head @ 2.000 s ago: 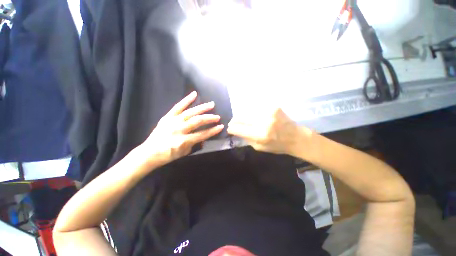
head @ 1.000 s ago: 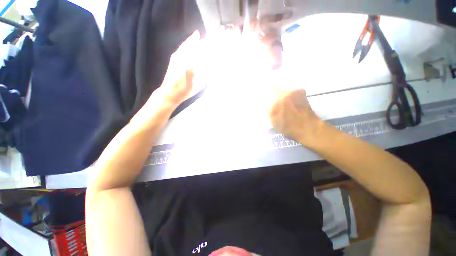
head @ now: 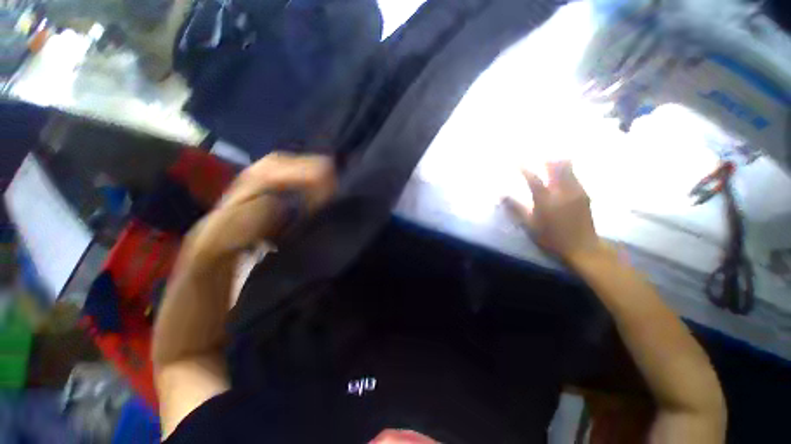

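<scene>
A long black garment panel [head: 390, 139] runs from the back of the table down over its front edge at the left. My left hand [head: 290, 178] is closed on its upper part near the table's left front; the fingers are blurred. Bluer dark navy panels [head: 269, 78] lie behind my left hand. My right hand [head: 559, 208] is over the white table, fingers apart, holding nothing visible. The sewing machine [head: 737, 100], white with a blue stripe, is at the upper right. Lamp glare hides the needle area.
Black shears [head: 733, 277] and orange-handled snips [head: 713, 182] lie at the right of the table [head: 668, 230]. A red basket [head: 130, 260] with dark cloth stands at the lower left. Another light surface [head: 95, 87] with heaped items is at the upper left.
The view has swung left and tilted. My left hand has moved from near the needle to the cloth at the left. My right hand has come out of the glare with fingers spread.
</scene>
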